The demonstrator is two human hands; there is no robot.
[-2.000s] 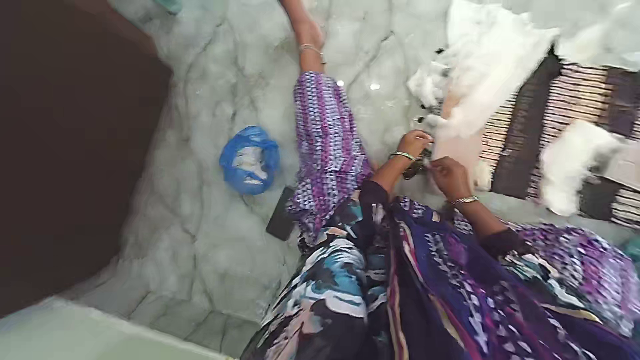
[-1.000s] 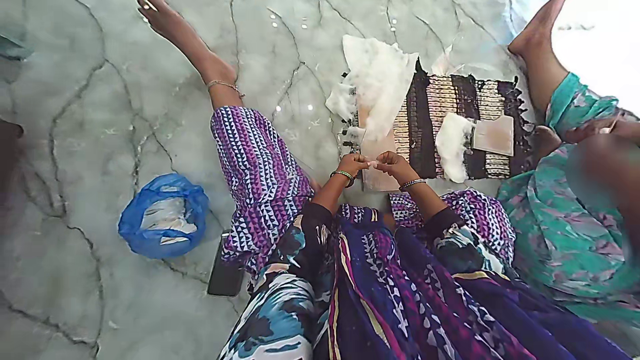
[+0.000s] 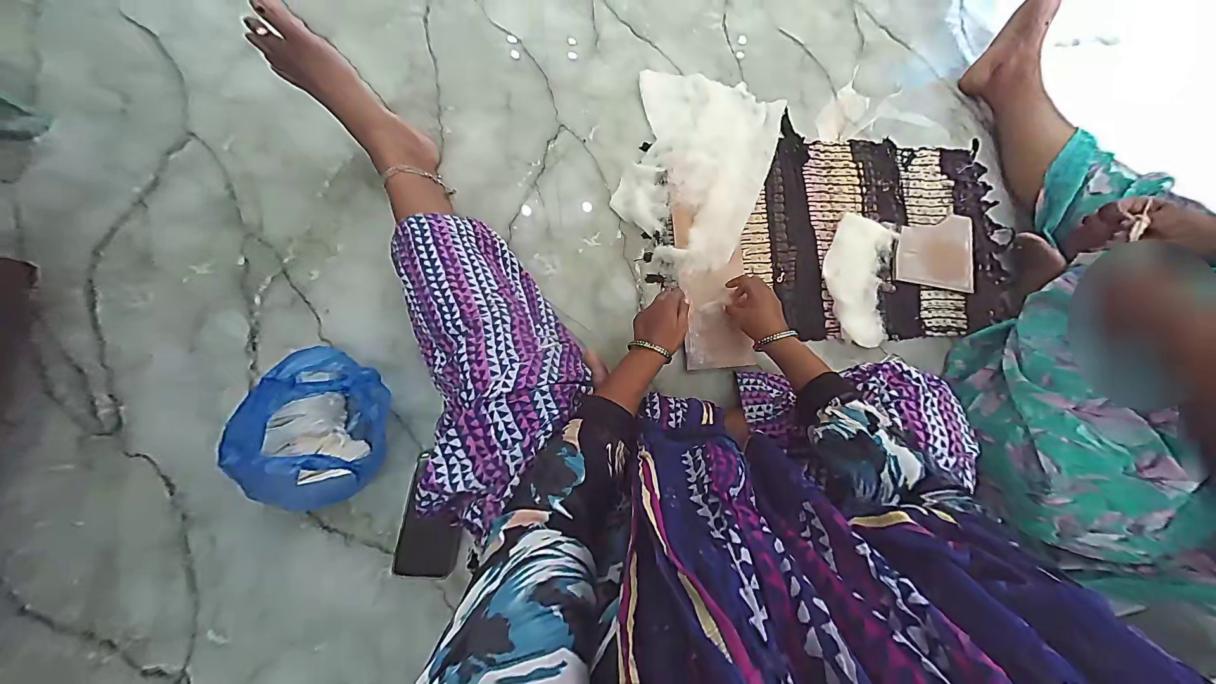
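Observation:
My left hand and my right hand are a little apart over the near part of a flat tan board. Each has its fingertips drawn together. A thin whitish wisp seems to run between them, but it is too faint to tell whether either hand grips it. Just beyond my hands, a large sheet of white cotton batting covers the far part of the board. Board and batting lie at the left end of a striped woven mat with dark fringes.
A smaller cotton piece and a square tan board lie on the mat. At right sits another person in green cloth, with a hand near the mat. A blue plastic bag and a dark phone are left of my legs.
My hands, together one second ago, are now apart over the board. The view has swung since two seconds ago, bringing the other person into sight.

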